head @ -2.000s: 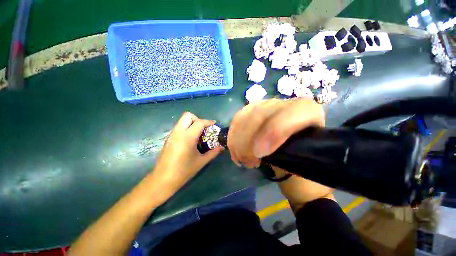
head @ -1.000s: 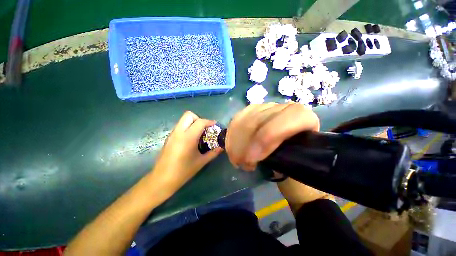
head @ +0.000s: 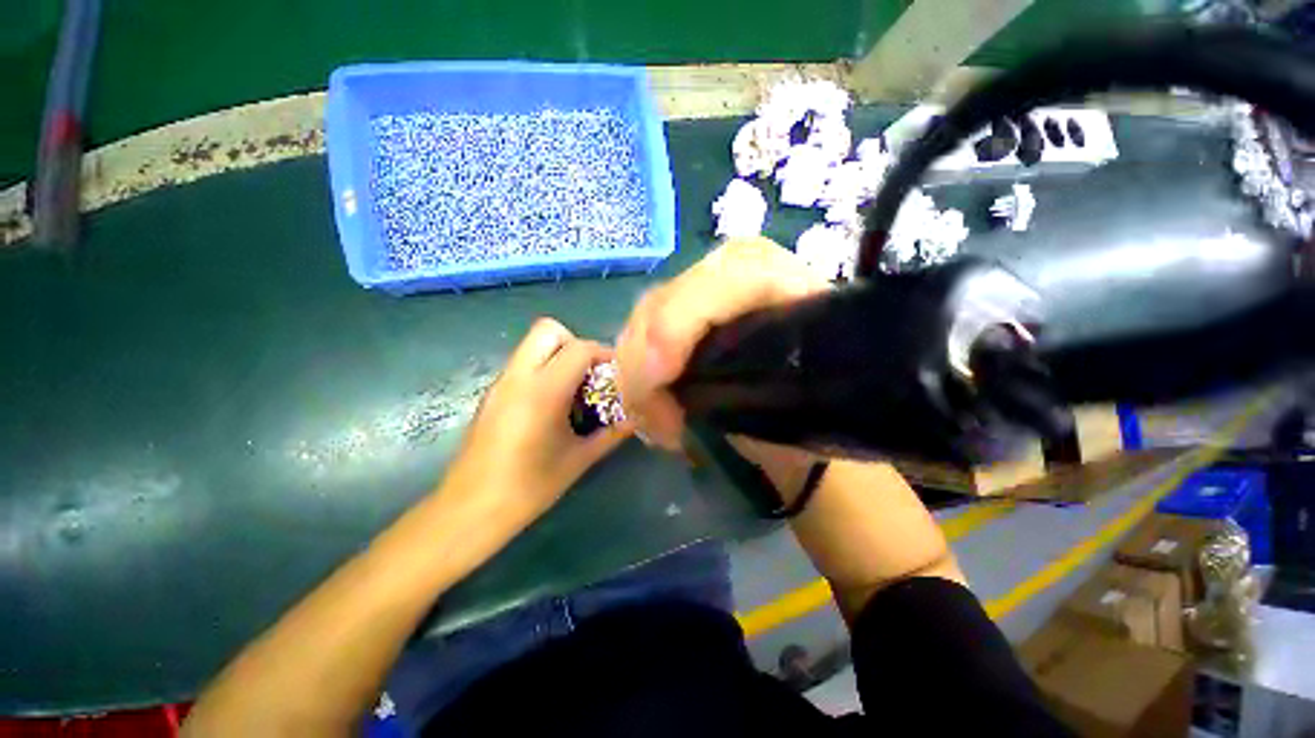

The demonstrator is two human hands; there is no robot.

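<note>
My left hand grips a small insert, white with metallic spots and a dark part beside it, over the green bench. My right hand is closed around the black electric screwdriver. Its rear end points right and towards the camera. The screwdriver's nose is hidden behind my right hand, close to the insert; I cannot tell if they touch. A blue tray of tiny silver screws stands beyond my hands. A pile of white inserts lies to its right.
A black cable loops from the screwdriver across the view of a white strip block with dark pieces. A loose white insert lies near the block. A metal post stands at the back. Cartons are on the floor at right.
The screwdriver's rear end has swung left and towards the camera, and its cable now arches over the pile and white block. My right hand has tilted with it. My left hand has hardly moved.
</note>
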